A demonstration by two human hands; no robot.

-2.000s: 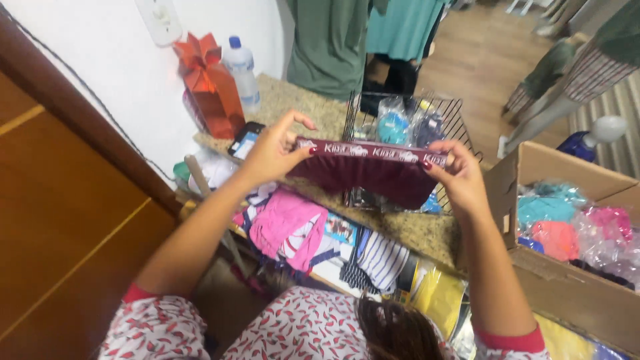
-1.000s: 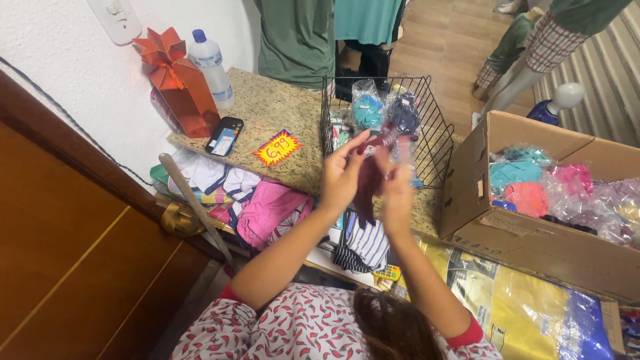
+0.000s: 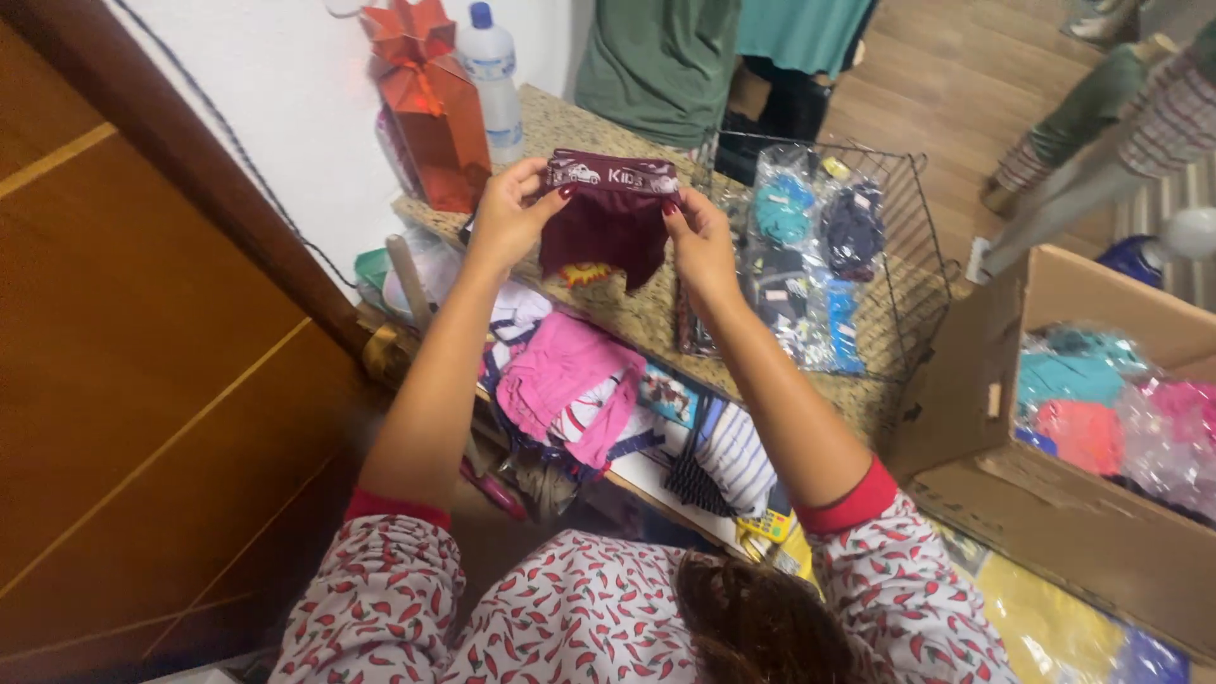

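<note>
A pair of small maroon boxer briefs point(image 3: 603, 223) hangs upright between my hands, its patterned waistband at the top. My left hand point(image 3: 513, 209) pinches the left end of the waistband, and my right hand point(image 3: 701, 242) pinches the right end. The garment is over the speckled granite counter point(image 3: 608, 309) and partly covers a yellow and red price sign point(image 3: 584, 274). Just right of my right hand, a black wire basket point(image 3: 917, 256) holds several plastic-wrapped garments, among them a teal one point(image 3: 785, 209) and a dark one point(image 3: 852, 228).
An orange gift box point(image 3: 437, 133) and a clear bottle point(image 3: 494, 90) stand at the back left. On the right is an open cardboard box point(image 3: 959, 370) of bagged clothes. Below the counter lie a pink garment point(image 3: 570, 380) and striped cloth point(image 3: 739, 461). A wooden door point(image 3: 171, 380) is at left.
The maroon briefs were stretched wide two seconds ago and bunched between my hands one second ago. Now my hands are farther apart than one second ago, and the briefs hang spread between them.
</note>
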